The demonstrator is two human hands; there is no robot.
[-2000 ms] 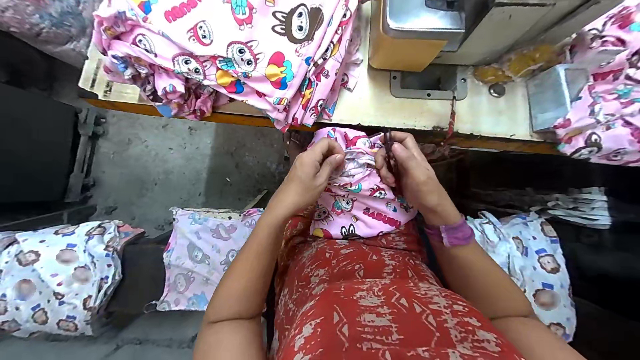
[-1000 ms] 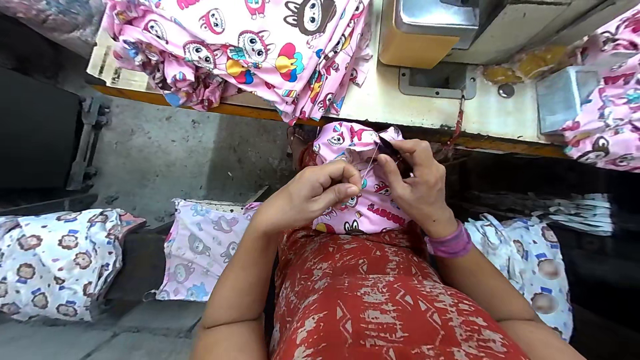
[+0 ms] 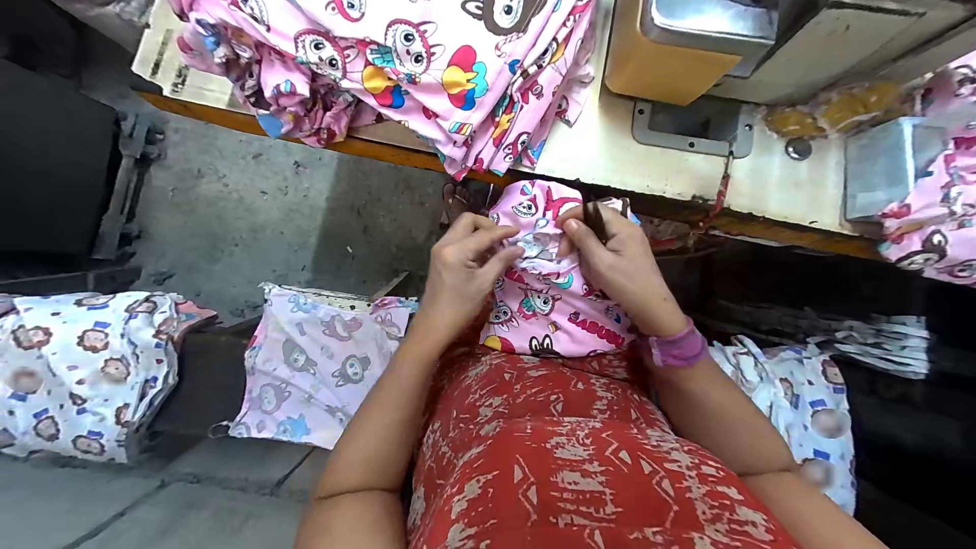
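Observation:
A pink printed cloth piece [image 3: 564,305] with cartoon figures lies on my lap, its upper part against the table edge. My left hand [image 3: 476,263] is over its left side, thumb and index finger slightly apart; whether a thread is between them cannot be made out. My right hand [image 3: 610,248] pinches the cloth near a gathered whitish part [image 3: 537,248]. A dark, slim tool [image 3: 597,221], perhaps thread snips, is tucked in that hand, mostly hidden by the fingers.
Pink printed cloths [image 3: 427,69] are heaped on the table [image 3: 591,156] ahead, beside a machine with an orange-yellow housing [image 3: 663,57]. More pink cloth [image 3: 942,191] is at the right. Lower down are white printed cloth stacks [image 3: 84,374], a pale pink stack [image 3: 320,366] and white strips [image 3: 877,343].
A second ago my left hand was lower, over the cloth, with a thin thread stretched toward my right hand; now it is up at the cloth's left side. The dark tool has stayed in my right hand.

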